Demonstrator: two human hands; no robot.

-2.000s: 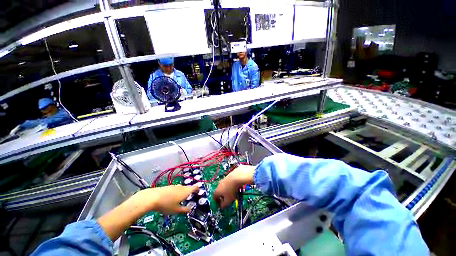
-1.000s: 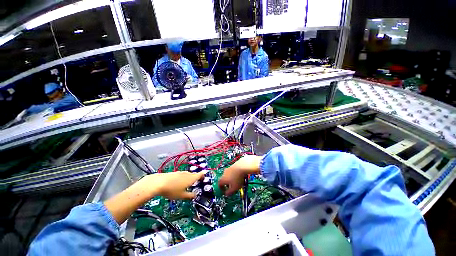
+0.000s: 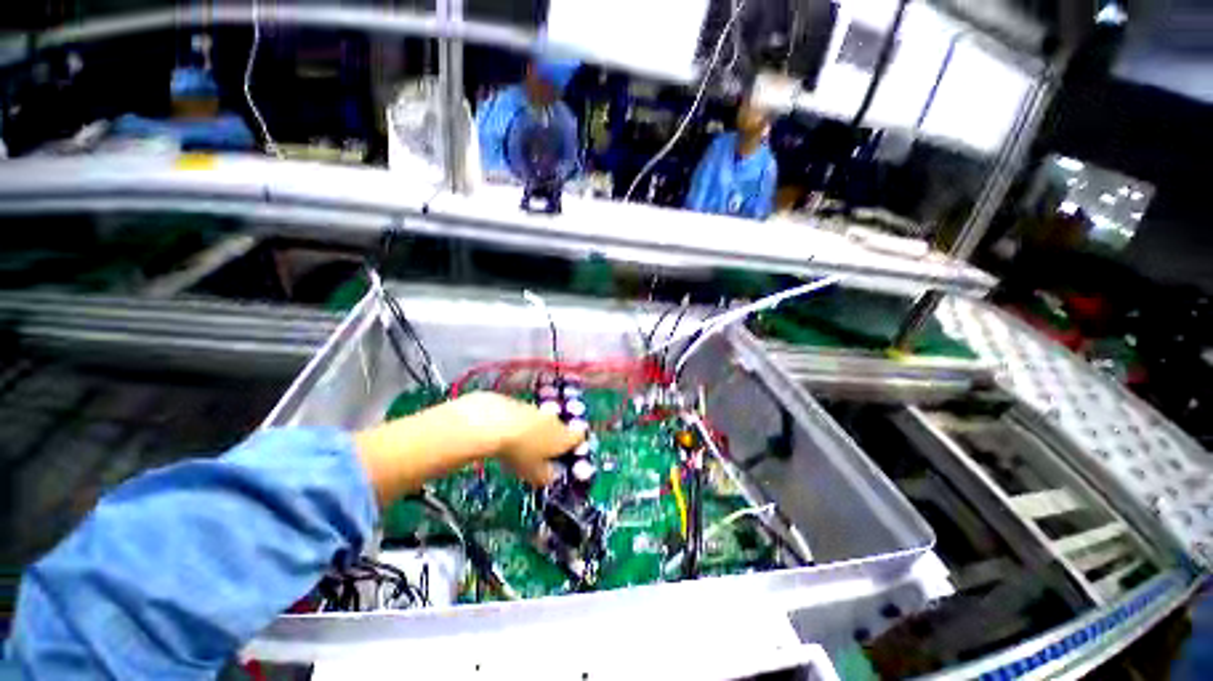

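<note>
The open light-grey metal enclosure (image 3: 851, 466) lies in front of me with a large green circuit board (image 3: 632, 466) on its floor. My left hand (image 3: 532, 439) reaches in from the left, its fingers at the row of white-topped capacitors (image 3: 581, 468); the fingertips are partly hidden and blurred, so I cannot tell whether they hold anything. Red wires (image 3: 599, 374) loop along the far side. A yellow wire (image 3: 678, 499) and dark cables run right of the capacitors. A dark component (image 3: 565, 519) sits at their near end. My right hand is out of the picture.
A long white shelf (image 3: 639, 229) with a fan (image 3: 543, 144) crosses beyond the enclosure. Several people in blue smocks are behind it. Roller track (image 3: 1091, 632) and a metal frame lie at the right. A pale cable (image 3: 758, 309) rises past the far right corner.
My right hand and arm have left the picture, uncovering the board's right side. My left hand stays at the capacitors. The view has tilted and shifted, and is blurred.
</note>
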